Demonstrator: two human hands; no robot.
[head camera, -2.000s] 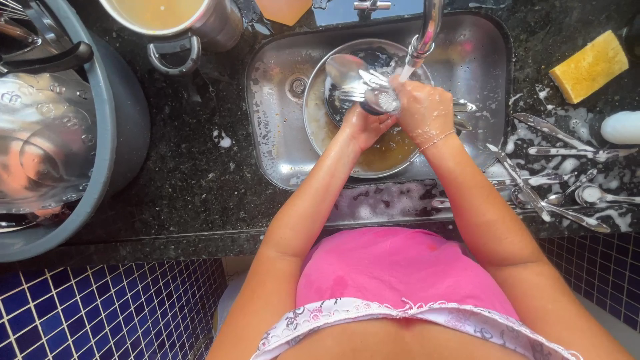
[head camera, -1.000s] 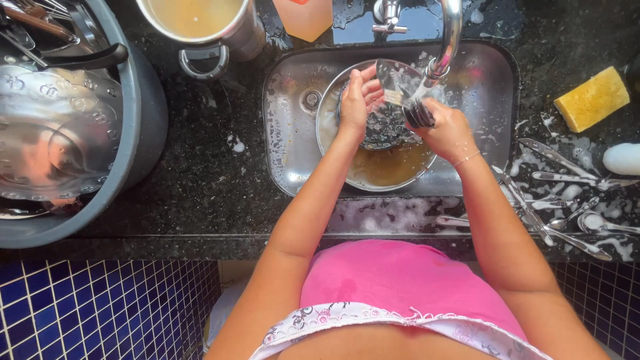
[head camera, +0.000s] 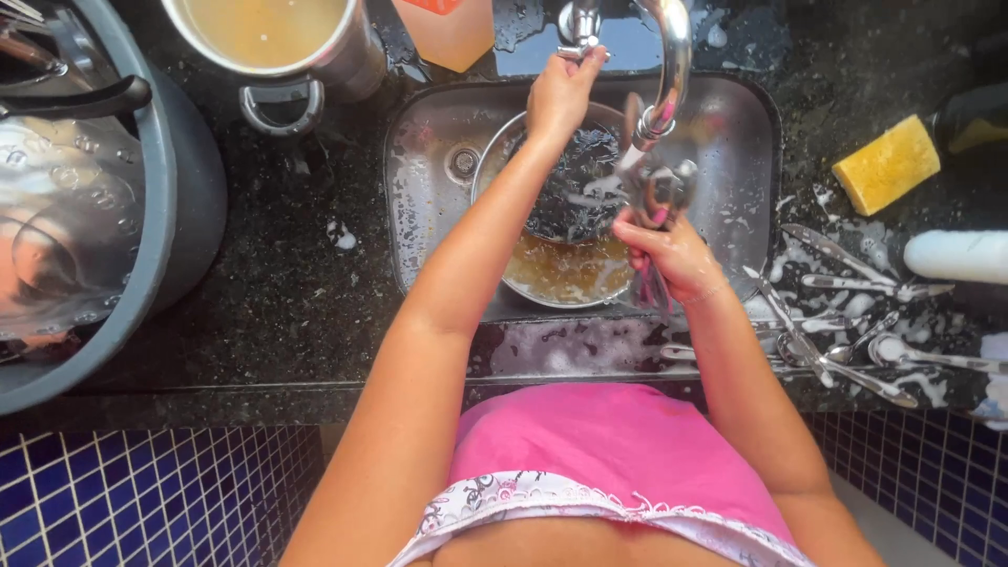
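Note:
My left hand (head camera: 561, 98) is on the small metal tap handle (head camera: 581, 49) behind the sink. Below the curved spout, my right hand (head camera: 669, 256) grips a bundle of metal cutlery (head camera: 661, 189), blurred, with water reaching it from the chrome faucet (head camera: 676, 71). Beneath both hands, a round metal pan (head camera: 543, 298) holding cloudy brownish water and a dark round item stands in the stainless steel sink (head camera: 732, 181).
At far left is a grey tub (head camera: 161, 197) of washed-looking metalware and lids. A pot (head camera: 260, 67) of cloudy liquid stands behind. Right of the sink lie soapy cutlery (head camera: 803, 331), a yellow sponge (head camera: 888, 165) and a white bottle-like item (head camera: 957, 256).
My left hand has moved from beside the cutlery up to the tap handle. The right hand still holds cutlery, now lower under the spout.

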